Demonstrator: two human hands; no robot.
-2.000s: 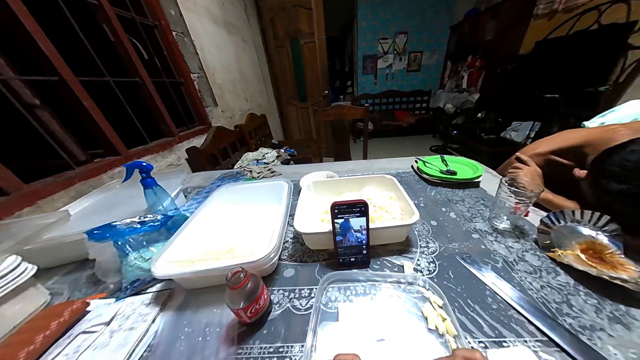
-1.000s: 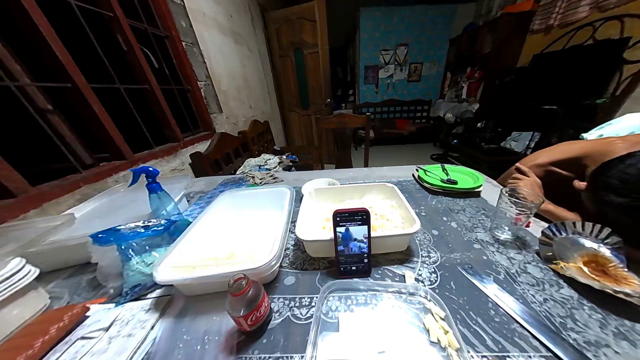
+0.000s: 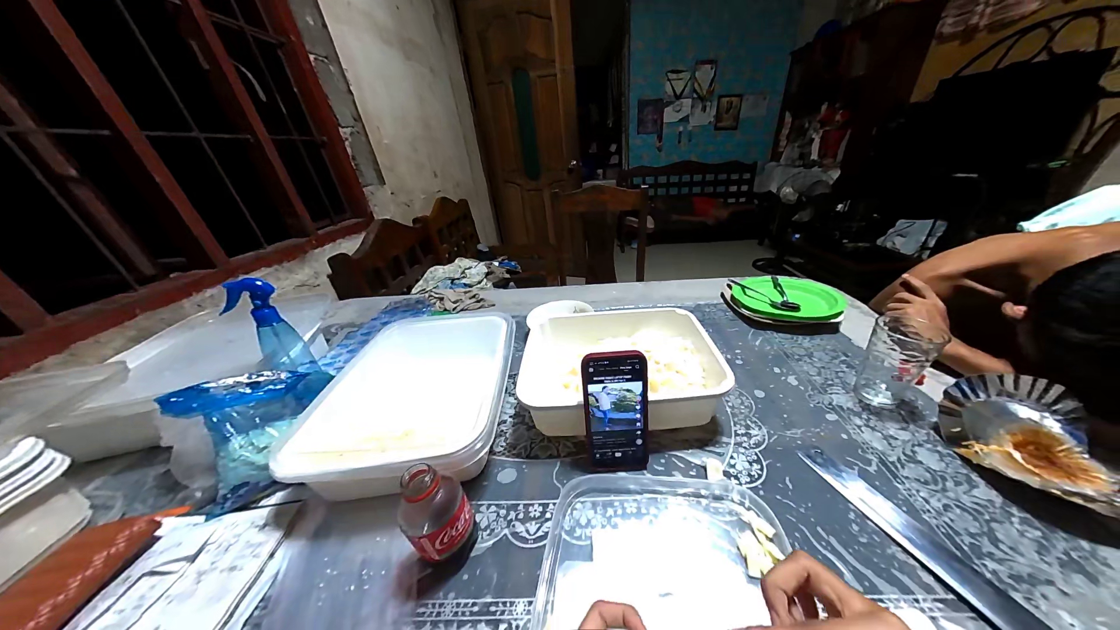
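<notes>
My left hand (image 3: 612,615) shows only partly at the bottom edge, over the near side of a clear plastic tray (image 3: 553,560); what it holds cannot be seen. My right hand (image 3: 814,595) lies at the tray's right side with its fingers bent, close to a small heap of pale, wrapped-looking pieces (image 3: 758,544). Whether it grips one is unclear. White sheets (image 3: 656,551) lie in the tray. Behind it a phone (image 3: 615,411) with a lit screen leans upright against a cream tub (image 3: 538,398) holding pale pieces.
A Coca-Cola bottle (image 3: 437,516) stands left of the tray, before a lidded white container (image 3: 402,385). Further left are a blue spray bottle (image 3: 282,337) and papers (image 3: 188,569). At right lie a metal ruler (image 3: 910,534), a glass (image 3: 894,363), a foil dish (image 3: 1015,420) and green plates (image 3: 818,300), beside a bowed person (image 3: 1006,280).
Both of my hands have come into view over the near part of the tray; one second ago neither was plainly visible. The picture on the phone's screen has changed.
</notes>
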